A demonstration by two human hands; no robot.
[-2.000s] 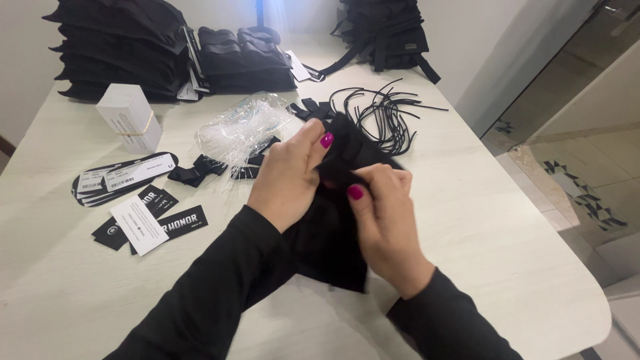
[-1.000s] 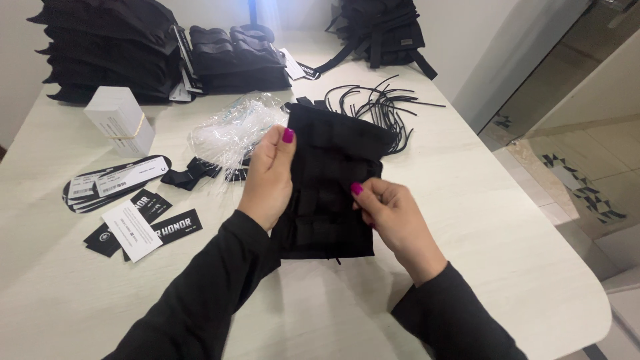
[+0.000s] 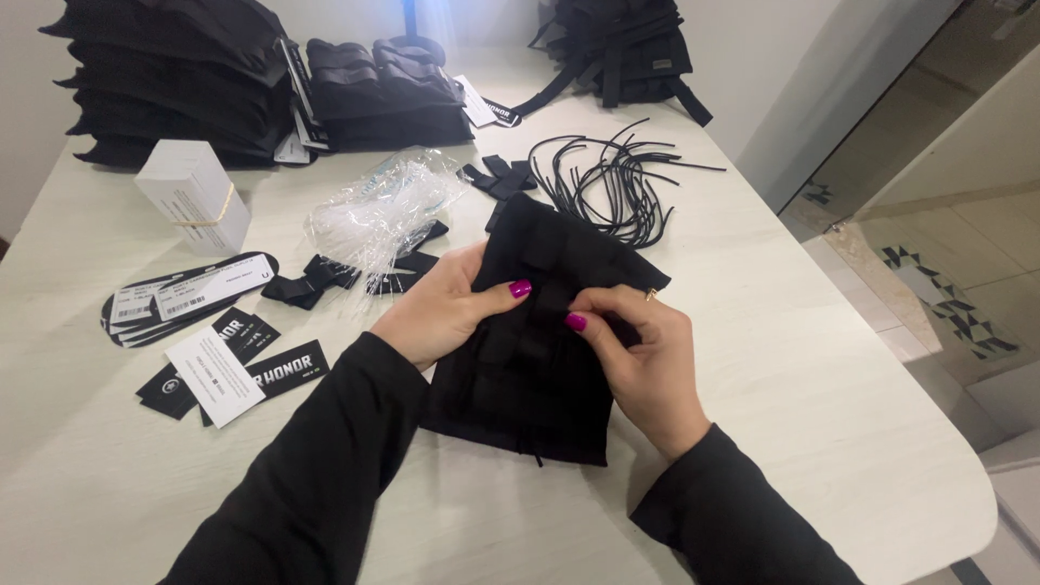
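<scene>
A black fabric pouch (image 3: 528, 382) with webbing bands across its face is held over the table. My left hand (image 3: 447, 309) grips its left edge, thumb on the front and fingers hidden behind. On the right side, my right hand (image 3: 646, 349) pinches the webbing between thumb and forefinger. A short black cord end hangs at the pouch's lower edge. Beyond the pouch lie a bundle of black cords (image 3: 626, 191) and a clear plastic bag with thin clear fasteners (image 3: 374, 219). Black webbing pieces (image 3: 309, 280) lie beside the bag.
Stacked black pouches (image 3: 179, 81) and more black pouches (image 3: 390, 97) stand at the back left, black strapped gear (image 3: 626, 57) at the back right. A banded card stack (image 3: 195, 199), rounded labels (image 3: 191, 296) and printed cards (image 3: 215, 378) lie left. The table's rounded edge is at right.
The pouch, bunched up between both hands two seconds ago, is now spread flatter with its banded face showing. Since one second ago it has tilted, its top leaning left.
</scene>
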